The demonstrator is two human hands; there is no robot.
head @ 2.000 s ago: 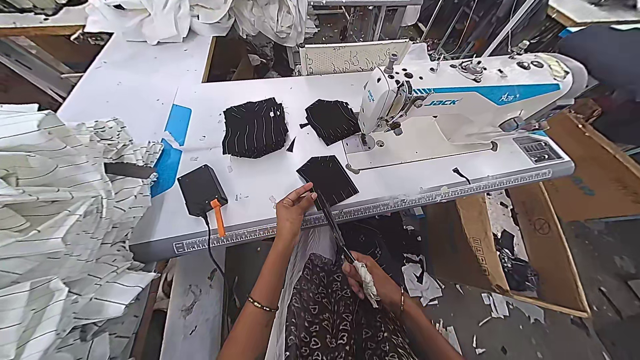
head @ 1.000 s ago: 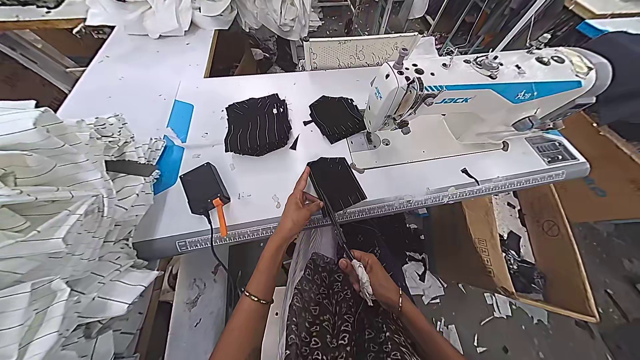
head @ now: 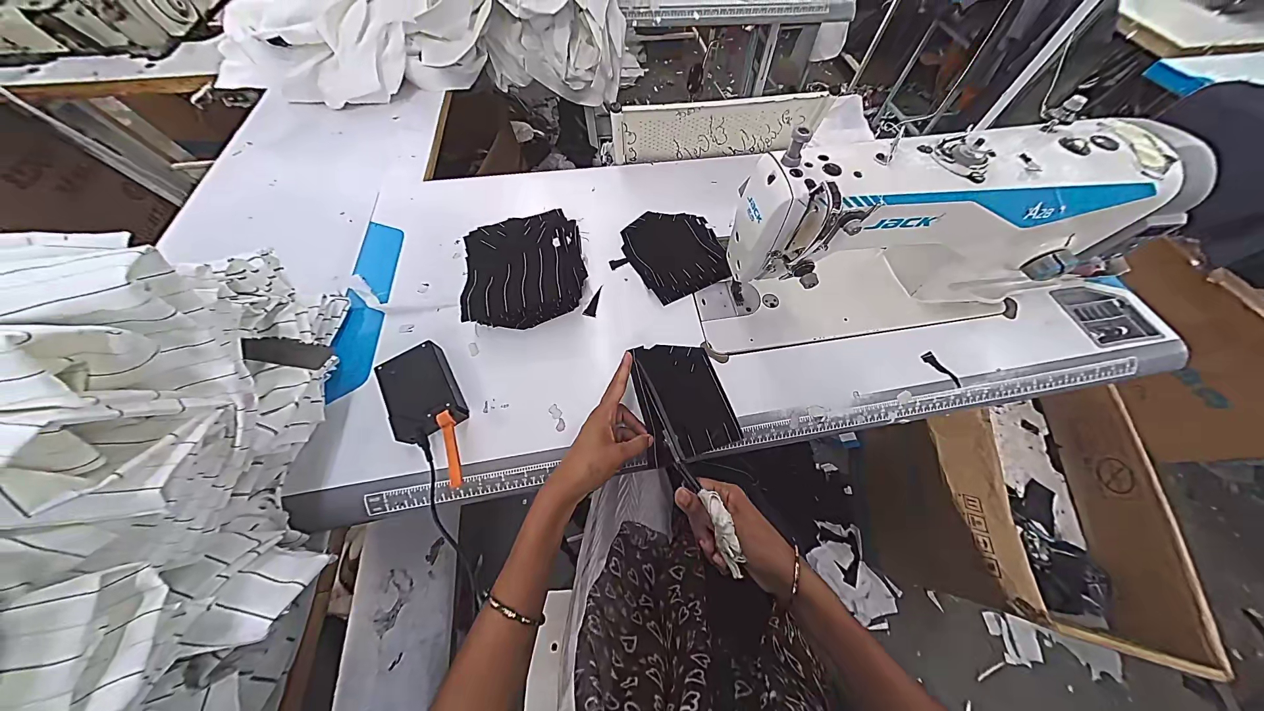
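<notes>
My right hand (head: 731, 533) grips scissors (head: 679, 462), whose handle is wrapped in white cloth. Their blades lie along the left part of a black striped fabric piece (head: 691, 395) at the table's front edge. My left hand (head: 604, 434) rests at that piece's left edge, index finger stretched toward its top corner and the other fingers bent by the cloth. Behind lie a stack of black pinstriped pieces (head: 523, 269) and a smaller black stack (head: 675, 257) beside the needle area of a Jack sewing machine (head: 948, 217). A small black triangular scrap (head: 592, 302) lies between them.
A black box with a cable (head: 420, 390) and an orange strip (head: 450, 449) sit at the table's front left. White striped fabric (head: 99, 444) is heaped at the left. Below right stands a cardboard box (head: 1136, 513) with scraps. More white cloth (head: 326, 44) lies at the back.
The fabric piece at the front edge has turned, and my left hand has shifted from its top left corner to its left side, with the index finger now stretched out.
</notes>
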